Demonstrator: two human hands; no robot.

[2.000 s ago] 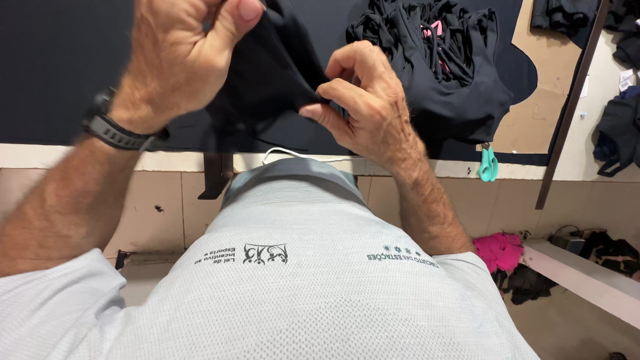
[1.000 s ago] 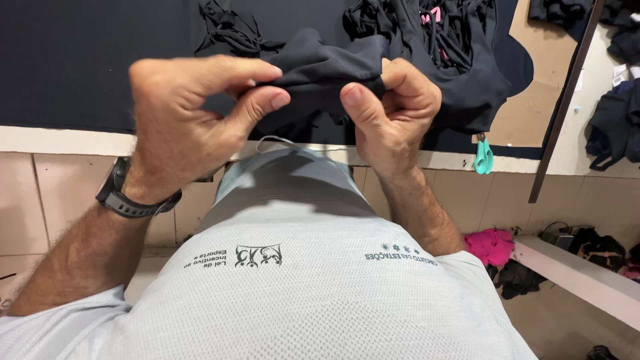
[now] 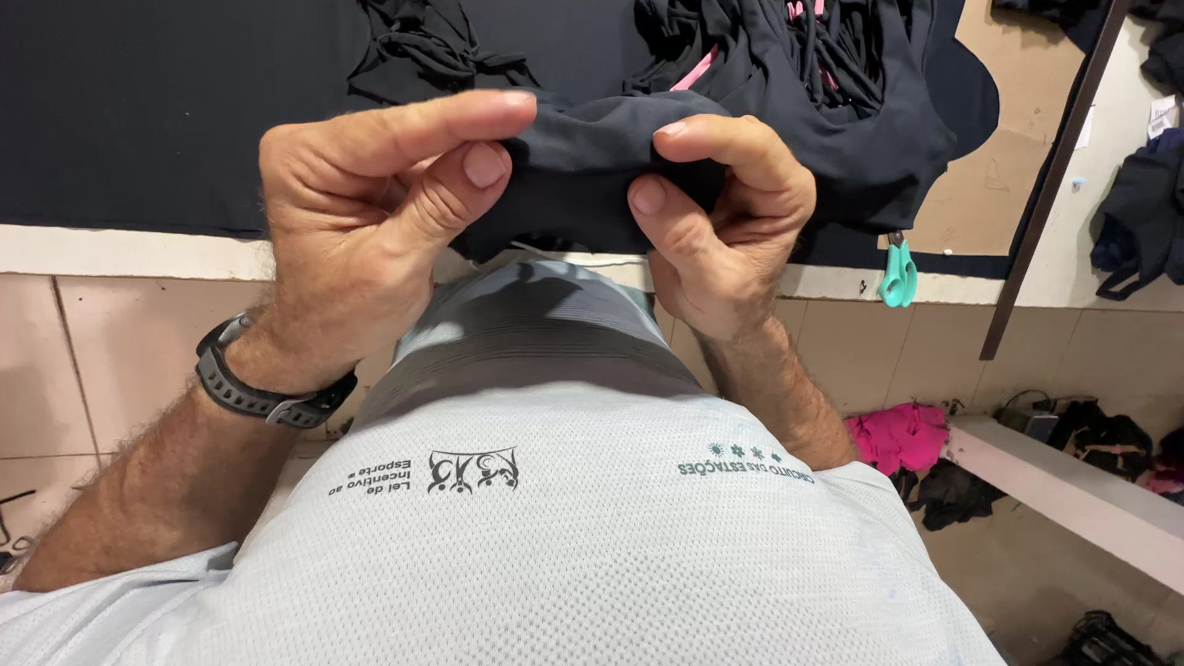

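Observation:
A piece of black stretch fabric (image 3: pixel 583 143) is stretched between my two hands, above the table's front edge. My left hand (image 3: pixel 361 203) pinches its left end between thumb and forefinger. The right end is gripped by my right hand (image 3: pixel 731 213), thumb below and forefinger above, the other fingers curled behind. Just beyond lie a crumpled black strappy garment (image 3: pixel 425 51) and, to the right, a heap of black garments (image 3: pixel 879 120) with pink bits showing.
Dark cloth (image 3: pixel 139 120) covers the table, whose pale edge (image 3: pixel 120 252) runs across. Turquoise-handled scissors (image 3: pixel 897 273) hang over that edge. Brown paper (image 3: pixel 990 194), a dark metal bar (image 3: pixel 1054 185) and more dark garments (image 3: pixel 1142 222) are at right. Pink cloth (image 3: pixel 897 437) lies below.
Both hands have come down from their higher place two seconds ago, with the fabric still between them. The strappy garment behind, hidden at first, now shows.

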